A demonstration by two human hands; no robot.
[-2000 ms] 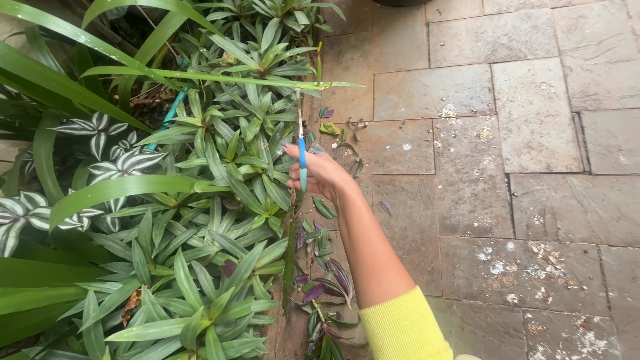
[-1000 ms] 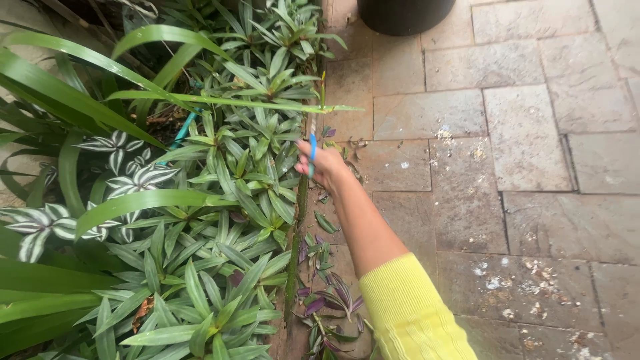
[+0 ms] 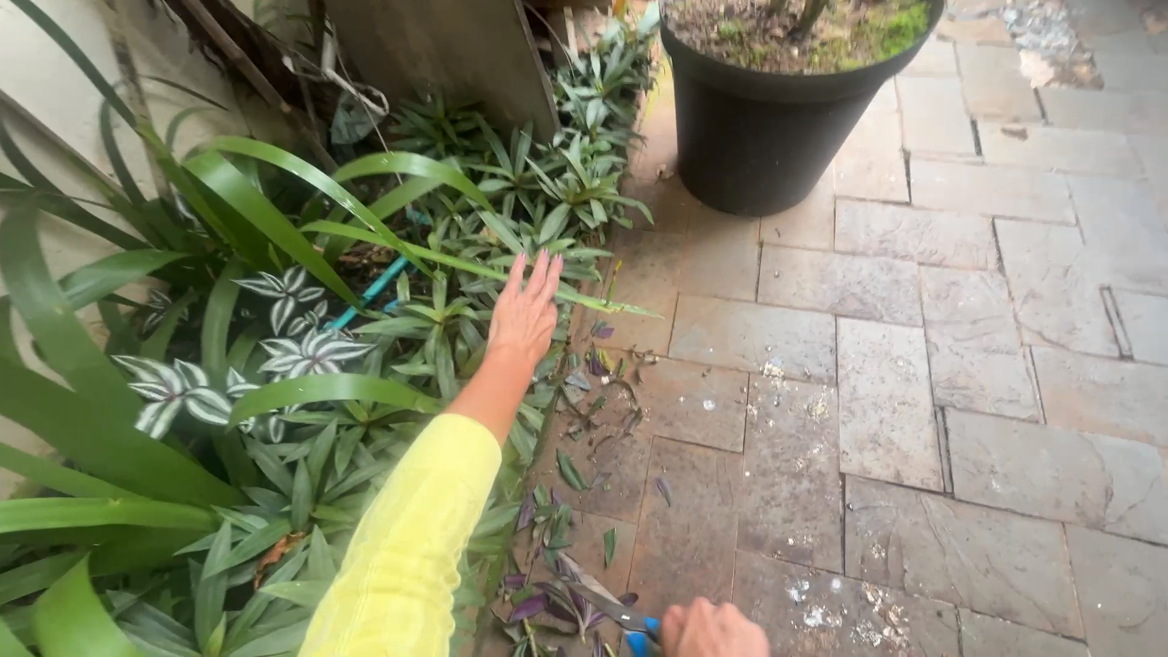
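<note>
My left hand, in a yellow sleeve, reaches over the plant bed with its fingers extended. It lies at a long, narrow green strap leaf that sticks out over the paving; whether it touches the leaf is unclear. At the bottom edge, my right hand is closed around a blue-handled cutting tool, perhaps scissors or shears. Its metal blades point up and left, above cut purple and green plant pieces. The frame cuts off part of that hand and the handle.
A black plastic plant pot stands on the stone paving ahead. Low green plants border the paving at left, with striped-leaf plants and a turquoise hose or tube among them. A wall rises behind.
My right hand has drawn back from the bed's edge to the bottom of the view with the tool. My left hand has come in over the plants. The view has tilted up, showing more of the pot.
</note>
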